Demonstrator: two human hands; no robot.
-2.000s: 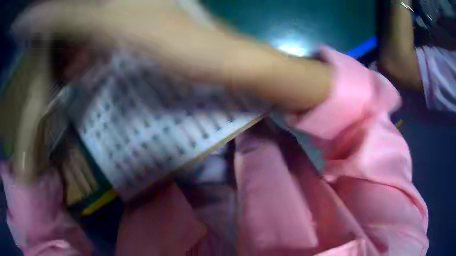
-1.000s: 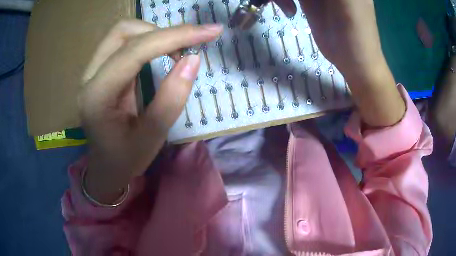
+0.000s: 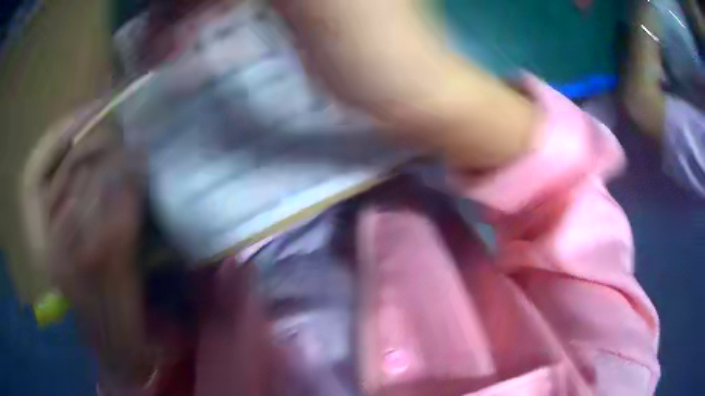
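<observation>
The white board (image 3: 232, 209) with a tan front edge lies in front of me, strongly blurred; its rows of parts show only as faint streaks. My left hand (image 3: 89, 193) is at the board's left side, blurred and dark, near a thin pale line; whether it holds anything cannot be told. My right forearm reaches across the board from the right, and my right hand is cut off by the top edge or lost in the blur there.
Brown cardboard (image 3: 46, 100) is at the far left, with a small yellow piece (image 3: 51, 308) below it. The green surface (image 3: 533, 39) with a blue edge (image 3: 584, 87) is at upper right. Another person's arm (image 3: 643, 85) is at the right edge.
The view has shifted and blurred. My left hand has moved left off the board's middle. My right arm now reaches further left across the board.
</observation>
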